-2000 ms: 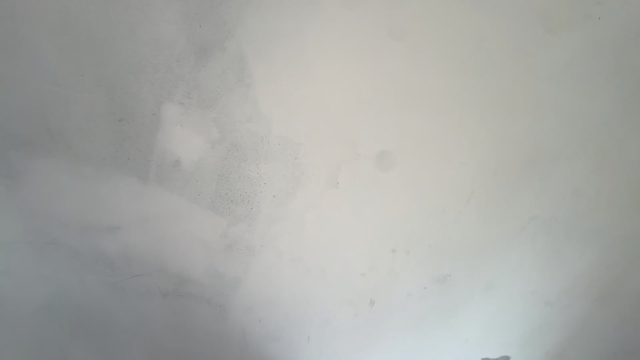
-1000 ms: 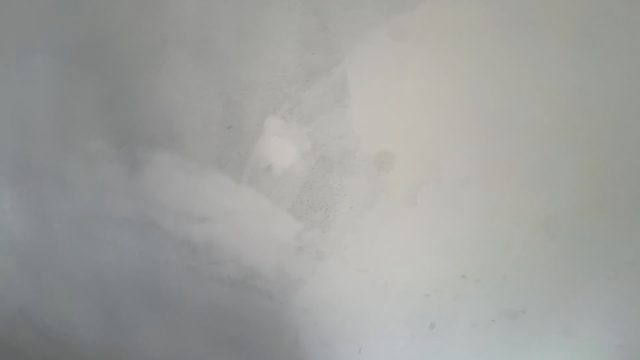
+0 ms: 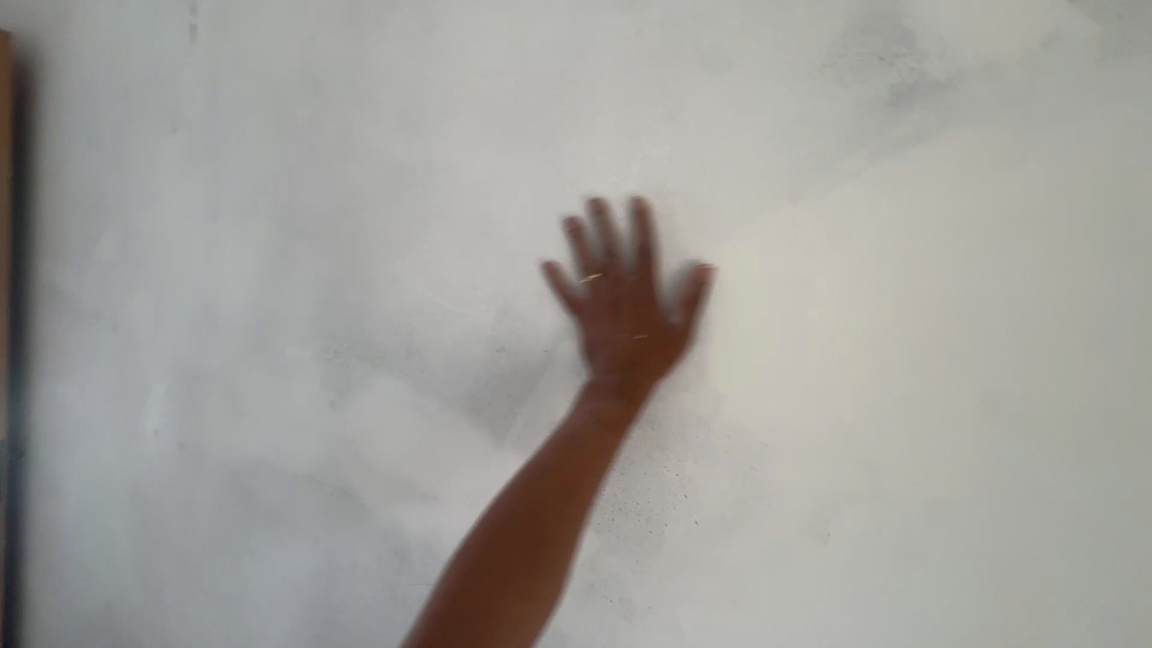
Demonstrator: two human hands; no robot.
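Spread flat, my left hand (image 3: pixel 628 315) is on or very near a white and grey plastered wall (image 3: pixel 900 360), with its back to the camera and its fingers pointing up. A thin ring is on one finger. Nothing shows in the hand, which is slightly blurred. The bare forearm rises from the bottom edge, left of the middle. Below the wrist, small dark pits speckle a grey patch of the wall. My right hand is out of view.
Along the far left edge runs a narrow upright brown and dark edge (image 3: pixel 7 270), perhaps a frame. Darker grey smudges mark the wall at the upper right and left of my wrist.
My left hand and forearm have come into view against the wall; neither earlier frame shows them. The view has shifted, and the brown edge now shows at the left.
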